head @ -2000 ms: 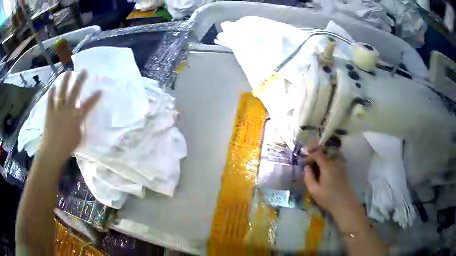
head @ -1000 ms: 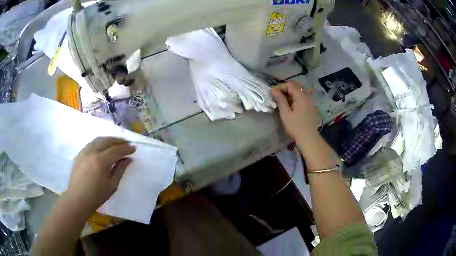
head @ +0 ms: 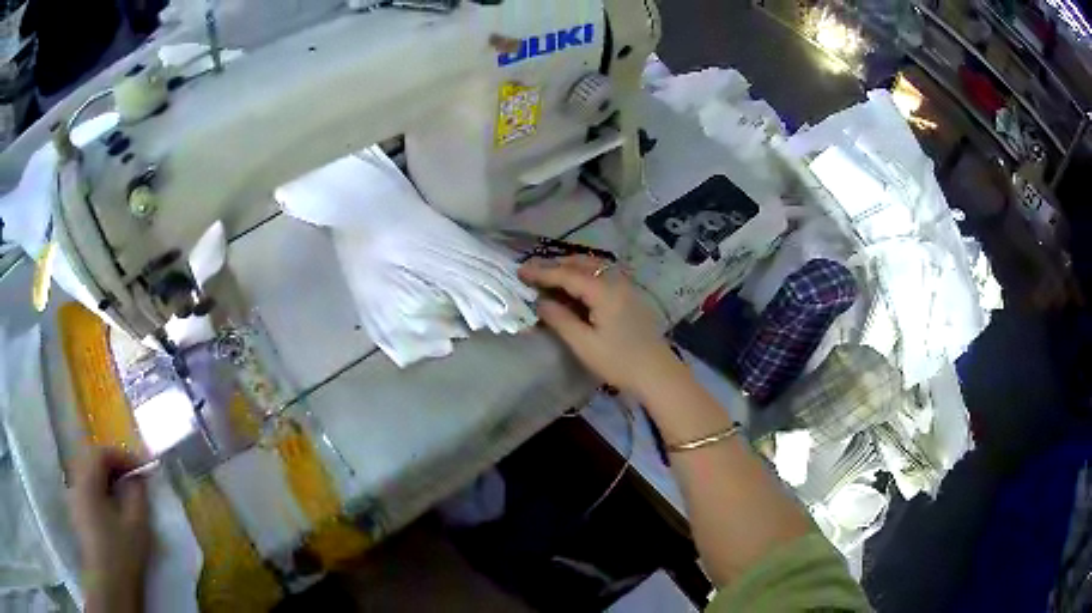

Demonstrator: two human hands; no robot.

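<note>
The strip bundle [head: 407,269] lies fanned on the machine bed under the arm. My right hand [head: 611,329] is at the bundle's right end, thumb and fingertips pinching a strip end. My left hand [head: 114,521] is blurred at the lower left, fingers closed on the edge of a white garment panel [head: 174,557]; most of the panel is hidden or cut off. The needle and presser foot [head: 180,359] are above and right of my left hand, with no cloth clearly seen under them.
The off-white JUKI machine head [head: 443,96] spans the top. Black snips [head: 569,249] lie behind my right fingers. A checked cloth roll [head: 800,326] and a white cloth heap [head: 898,263] are at the right. Amber tape [head: 96,371] marks the table.
The view has swung right since the earliest frame. My right hand went from the needle to the strip bundle. My left hand carried a panel from the left pile and is now lower left.
</note>
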